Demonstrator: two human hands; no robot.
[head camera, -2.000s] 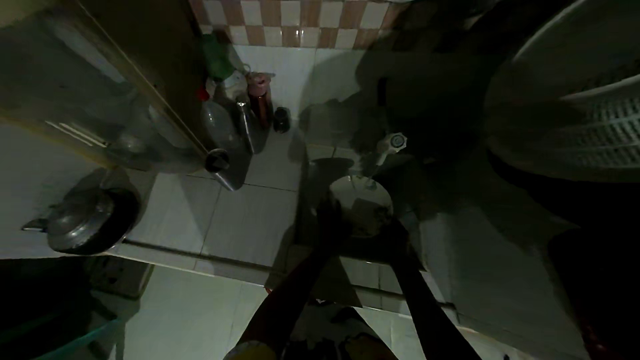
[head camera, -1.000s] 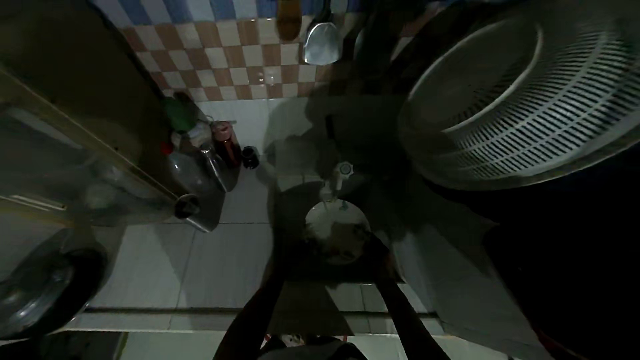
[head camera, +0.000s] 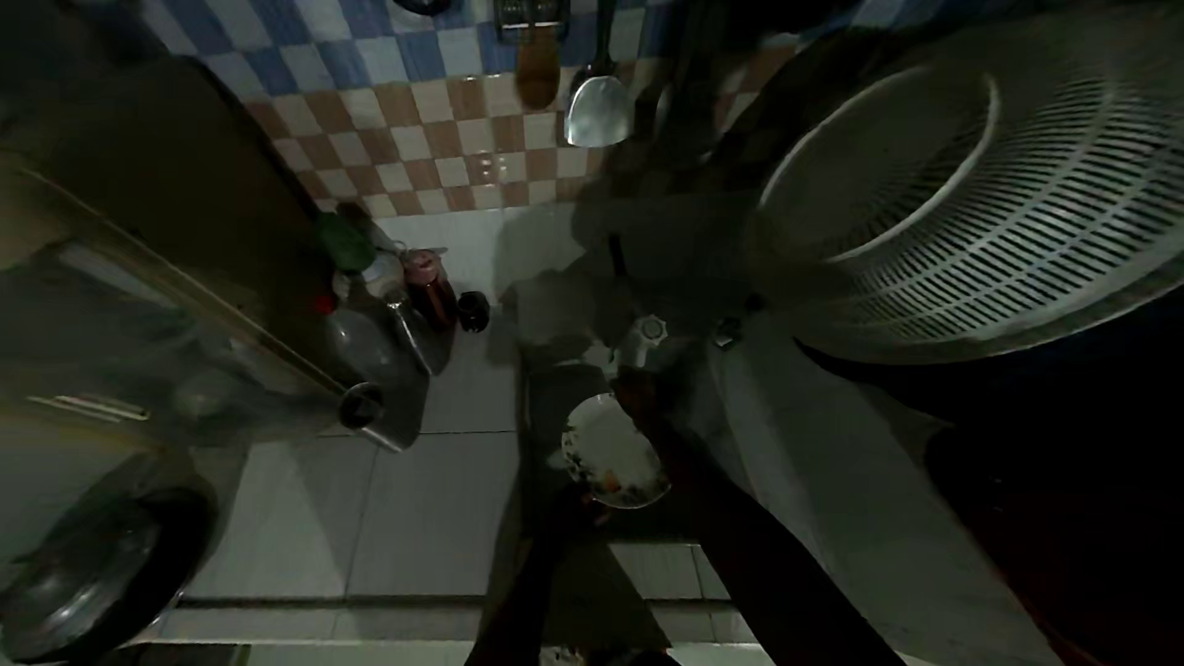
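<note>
A white plate with a floral rim (head camera: 615, 449) is held tilted over the dark sink (head camera: 546, 398). My left hand (head camera: 581, 507) grips its lower left edge, with fingertips showing at the rim. My right hand (head camera: 636, 393) is at the plate's upper right, just below the faucet with a pale round knob (head camera: 651, 329). Deep shadow hides the right fingers, so whether they touch the plate or the faucet cannot be told.
Left of the sink, bottles (head camera: 430, 287), a metal cup (head camera: 363, 407) and a small dark jar (head camera: 474, 312) stand on the tiled counter. A lidded pan (head camera: 83, 573) sits far left. A large white plastic basket (head camera: 999, 213) is at right; a metal turner (head camera: 598, 111) hangs on the wall.
My right hand has moved from the plate's right side up toward the faucet. The plate is now tilted, held at its lower left by my left hand. The view has shifted up toward the wall.
</note>
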